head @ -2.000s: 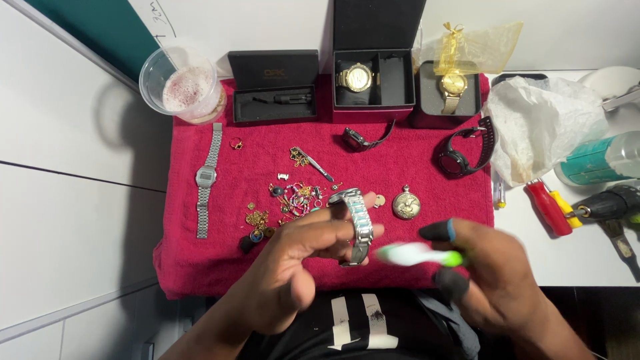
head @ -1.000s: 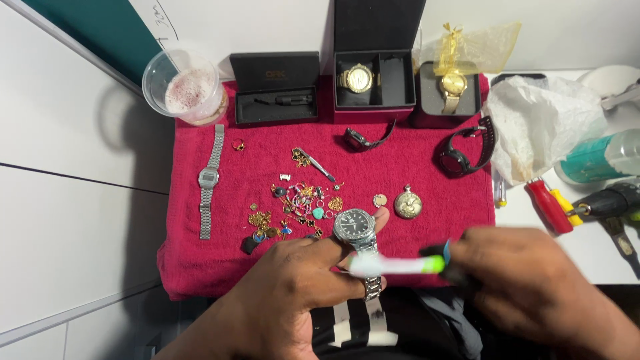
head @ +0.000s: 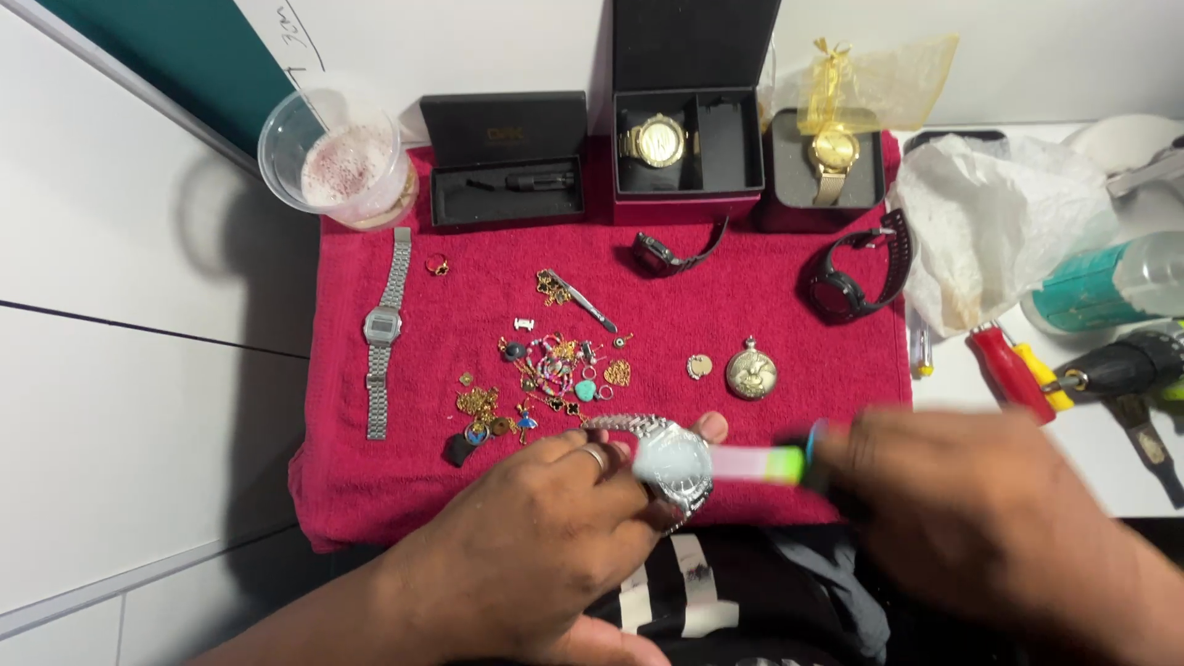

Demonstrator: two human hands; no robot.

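My left hand (head: 555, 518), with a ring on one finger, holds a silver metal wristwatch (head: 680, 476) at the near edge of the red towel (head: 740, 277). My right hand (head: 934, 481), blurred, grips a white and green brush (head: 740, 462), seemingly a toothbrush, whose blurred head lies over the watch face. Beyond the watch lie a pile of beads, chains and charms (head: 555, 365), a small round trinket (head: 698, 366) and an engraved pocket watch (head: 751, 372). A silver digital watch (head: 382, 326) lies at the left, and tweezers (head: 583, 301) rest beside a gold chain.
A plastic cup of foamy liquid (head: 347, 166) stands at the back left. Behind are an open black case (head: 507, 199), a boxed gold watch (head: 659, 141) and another gold watch (head: 834, 151). Black watches (head: 837, 291) lie nearer. At right are a plastic bag (head: 999, 222), a bottle (head: 1101, 287) and screwdrivers (head: 1013, 370).
The held watch has turned from showing its bracelet to showing its dial. The brush and my right hand have moved left, so that the brush head now overlaps the dial.
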